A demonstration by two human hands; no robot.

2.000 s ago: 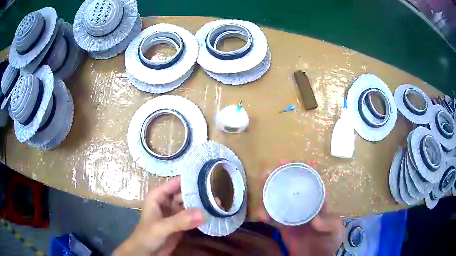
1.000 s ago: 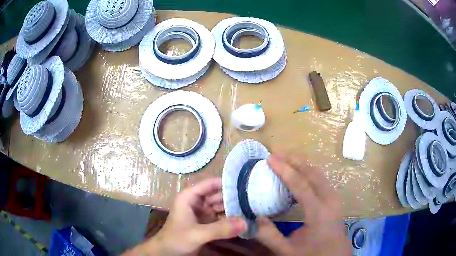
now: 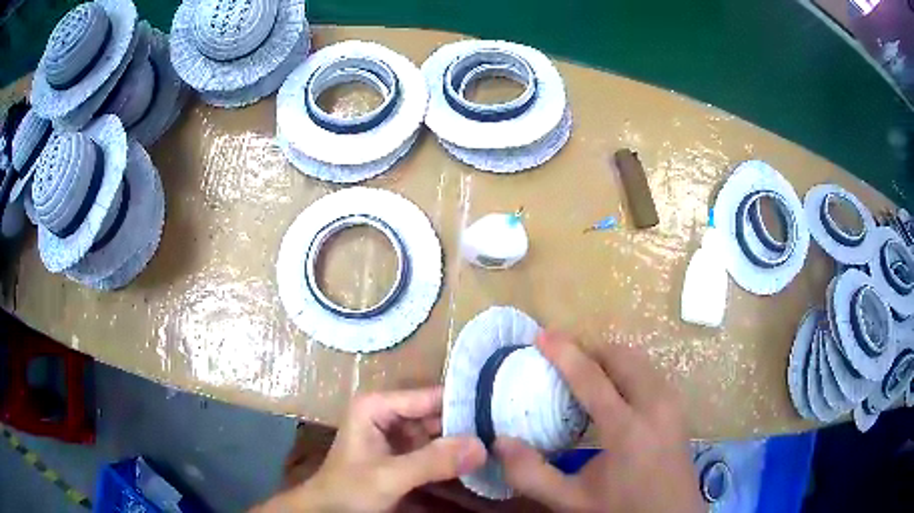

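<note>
A grey-white hat [image 3: 531,399] with a dark band is held on its side at the worktop's front edge, its brim towards the left and its dome towards the right. My left hand [image 3: 401,441] grips the brim ring, thumb near the band. My right hand [image 3: 611,431] is around the dome, fingers on its top and lower sides. The dome sits against the band. A single brim ring [image 3: 426,271] lies flat just beyond my left hand. A white glue bottle [image 3: 496,241] stands beside it, seen from above.
Stacked brim rings [image 3: 346,155] lie at the back, with more at the right [image 3: 852,336]. Hats [image 3: 70,190] are grouped at the left. A brown block [image 3: 635,188], a small blue tip [image 3: 604,223] and another white bottle [image 3: 705,281] lie right of centre. Blue crates stand below the worktop.
Two seconds ago the ring and dome were apart, one in each hand. They came together, and both hands now hold them as one hat. Since one second ago the hat has moved slightly down.
</note>
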